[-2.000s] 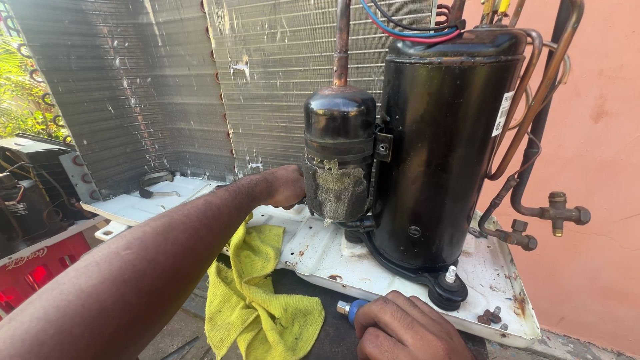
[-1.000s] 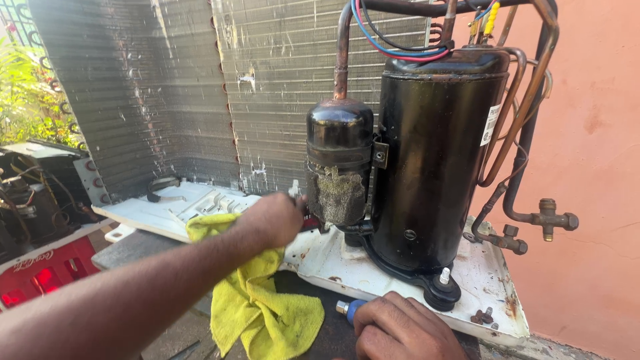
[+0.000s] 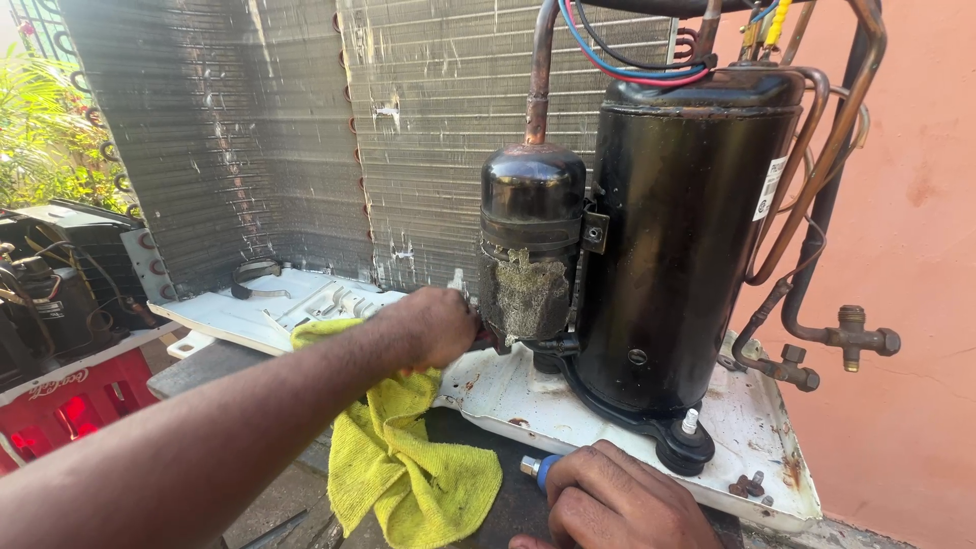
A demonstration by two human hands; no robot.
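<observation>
My left hand (image 3: 438, 328) is closed around a tool, mostly hidden, whose dark and red end shows at the base of the small black accumulator (image 3: 530, 244). That accumulator is strapped beside the tall black compressor (image 3: 679, 252). My right hand (image 3: 618, 499) grips a blue-handled nut driver (image 3: 543, 467) with a metal socket end, in front of the white metal base pan (image 3: 534, 419). Between my arms a yellow-green cloth (image 3: 415, 473) hangs over the edge. A mounting stud (image 3: 690, 421) stands on the compressor's near foot.
A finned condenser coil (image 3: 267, 137) rises behind. Copper pipes and brass service valves (image 3: 852, 337) stick out at the right by the pink wall (image 3: 915, 229). Rusty bolts (image 3: 747, 486) lie on the pan's near right corner. A red crate (image 3: 76, 404) stands at the left under other machinery.
My left hand has stayed close to the accumulator's lower part, shifting slightly away from it and back. My right hand holds the blue-handled tool in much the same place throughout.
</observation>
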